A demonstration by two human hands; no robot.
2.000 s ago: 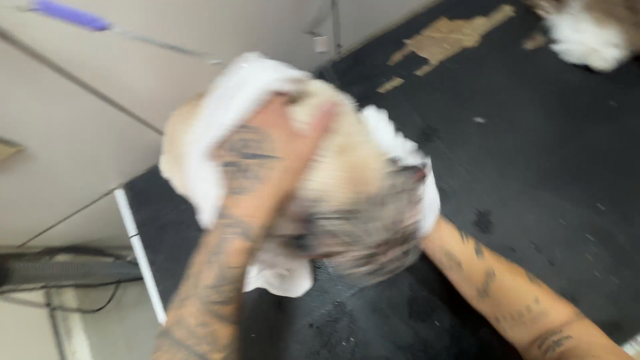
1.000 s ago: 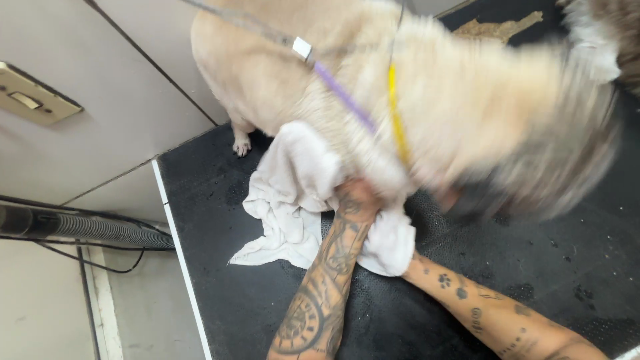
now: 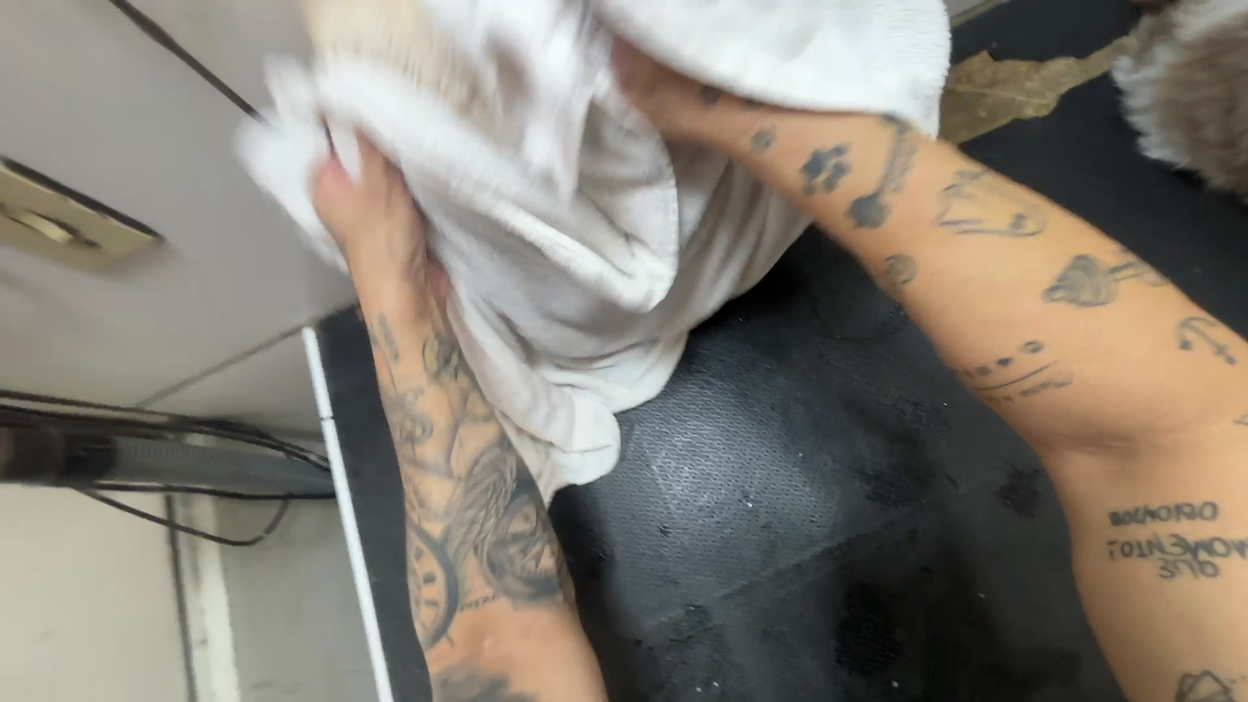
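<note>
A white towel [image 3: 575,224] is draped over the light-coated dog [image 3: 375,34], of which only a little fur shows at the top left of the towel. My left hand [image 3: 375,200] presses on the towel's left side, its fingers partly hidden in the folds. My right hand [image 3: 643,83] lies among the folds at the top centre, its fingers covered by the cloth. Both hands are blurred in part. The towel's lower end hangs to the black textured table [image 3: 741,507].
Another animal's brown and white fur [image 3: 1189,97] shows at the upper right, by a torn tan patch [image 3: 1014,93] on the table. At left are a wall switch plate [image 3: 73,214], a ribbed hose [image 3: 195,463] and the table's white edge strip [image 3: 346,517].
The towel, bunched below the dog's body a second ago, now covers most of what shows of the dog. Both hands have moved up with it and are farther apart. The view has shifted closer.
</note>
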